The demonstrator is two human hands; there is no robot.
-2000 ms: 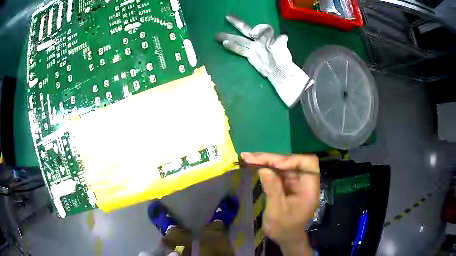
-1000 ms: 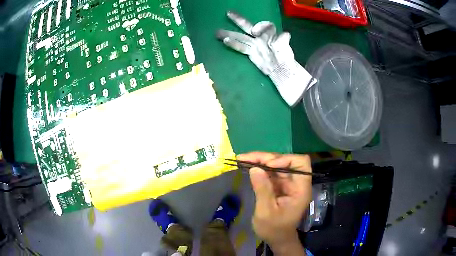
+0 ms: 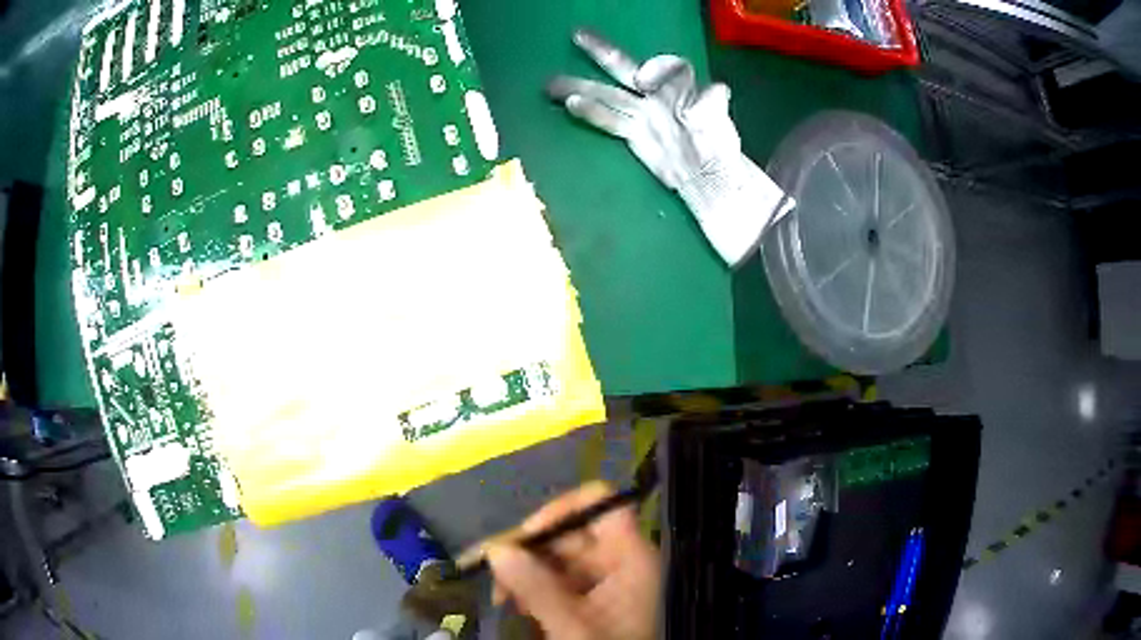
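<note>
A large green circuit board (image 3: pixel 263 138) lies on the green mat at the left. Broad yellow tape (image 3: pixel 375 481) covers its near part, glaring white in the middle, with a small window showing green board. My right hand (image 3: pixel 582 569) is bare and below the board's near edge, off the tape. It holds a thin dark tool, probably tweezers (image 3: pixel 582 515), pointing left; its tip is blurred. My left hand is not clearly visible; a small pale shape at the bottom edge cannot be made out.
A white glove with grey fingertips (image 3: pixel 701 156) and a clear round spoked disc (image 3: pixel 861 244) lie right of the board. A red tray (image 3: pixel 820 40) is at the far edge. Black bins (image 3: pixel 863 550) stand at the lower right. A blue shoe (image 3: pixel 407 538) shows below.
My right hand has moved from the tape's right corner down and left, away from the board, still holding the tool. The glove and disc have not moved on the mat.
</note>
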